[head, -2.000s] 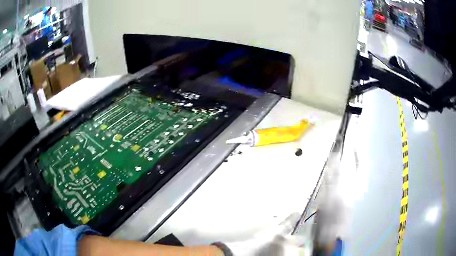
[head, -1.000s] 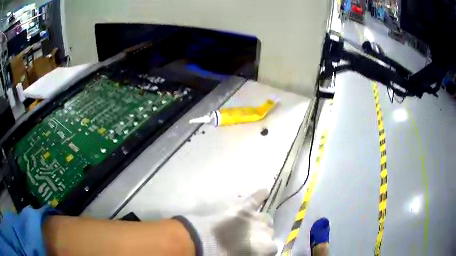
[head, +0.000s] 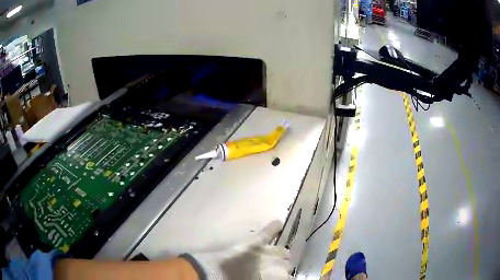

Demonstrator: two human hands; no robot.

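A yellow glue tube (head: 252, 146) with a white nozzle lies on the white machine cover (head: 219, 202), its nozzle pointing left toward the rail. The green circuit board (head: 104, 164) lies in its black carrier (head: 134, 199) at left. My left hand (head: 246, 261), in a white glove with a grey cuff, is at the cover's lower right edge, below the tube and apart from it. One finger points up along the edge; the others are blurred, and what they touch is hidden. My right hand is not in view.
A silver-grey rail (head: 170, 188) runs between carrier and cover. The dark machine opening (head: 181, 82) is behind the board. A dark spot (head: 276, 161) is beside the tube. A black arm (head: 384, 76) and cable stand at right, above taped floor. A blue shoe (head: 356, 265) shows below.
The view has shifted, so the machine and tube appear further left than two seconds ago. The tube still lies on the cover. My left hand stays at the cover's edge.
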